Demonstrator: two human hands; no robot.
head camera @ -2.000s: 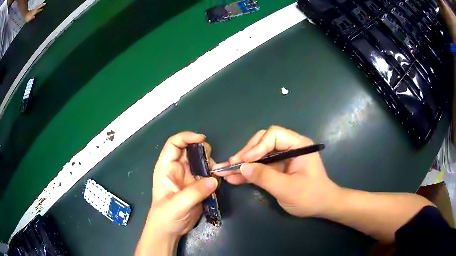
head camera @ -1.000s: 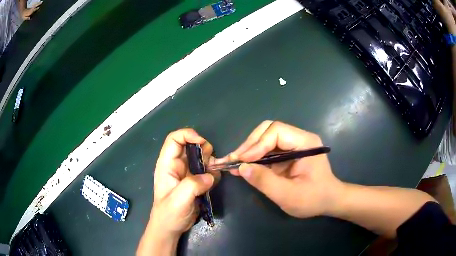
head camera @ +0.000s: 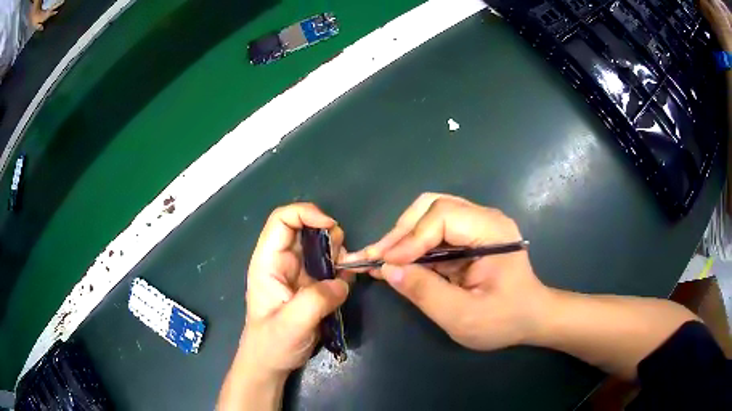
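My left hand [head camera: 289,297] holds a partly assembled phone [head camera: 319,255] on its edge, a black shell with a thin board edge along its right side. My fingers hide its middle. My right hand [head camera: 461,277] holds tweezers [head camera: 449,254] with a black handle. Their silver tip touches or is close to the phone's right edge; the exact contact is hidden. A circuit board [head camera: 167,315] with a white keypad area and a blue end lies on the bench left of my left hand.
A black blister tray [head camera: 634,104] is at the upper right, another [head camera: 64,384] at the lower left. Phone units lie on the green conveyor [head camera: 185,104], one [head camera: 294,38] near the white edge strip [head camera: 241,156]. A white scrap [head camera: 453,124] lies on the bench. Another person's hand [head camera: 42,14] shows top left.
The units on the conveyor have moved left and down. The tweezers' tip has shifted slightly along the phone's edge. Both hands keep their holds.
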